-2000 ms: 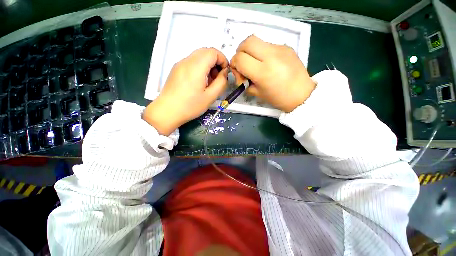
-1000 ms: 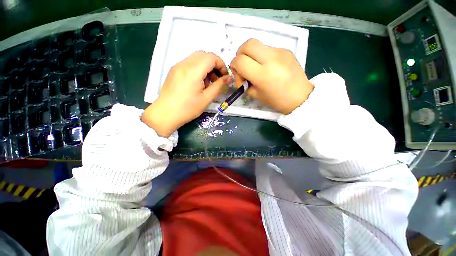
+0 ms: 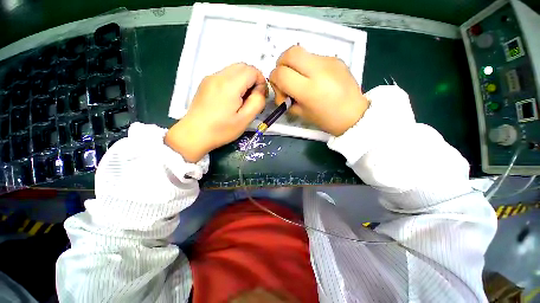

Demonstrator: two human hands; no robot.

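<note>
My left hand (image 3: 220, 109) and my right hand (image 3: 322, 89) meet over the white foam tray (image 3: 228, 41). My right hand grips a slim black pen tool (image 3: 276, 115) with a brass and blue end pointing down-left towards me. My left hand is closed round a small dark thing, probably a watch housing, almost wholly hidden by the fingers. The fingertips of both hands are close together. Tiny grey parts (image 3: 269, 42) lie in the tray beyond the hands. A thin clear hose (image 3: 284, 219) runs from the pen across my lap.
A clear blister tray (image 3: 65, 100) with black frames lies at left on the green bench (image 3: 414, 89). A pile of shiny flakes (image 3: 257, 148) lies in front of the white tray. A control box (image 3: 503, 94) with a lit green light stands at right. Yellow-black floor tape (image 3: 515, 210) shows below.
The hands have shifted only slightly. My left fingertips have drawn a little away from the right ones. My right hand still grips the pen.
</note>
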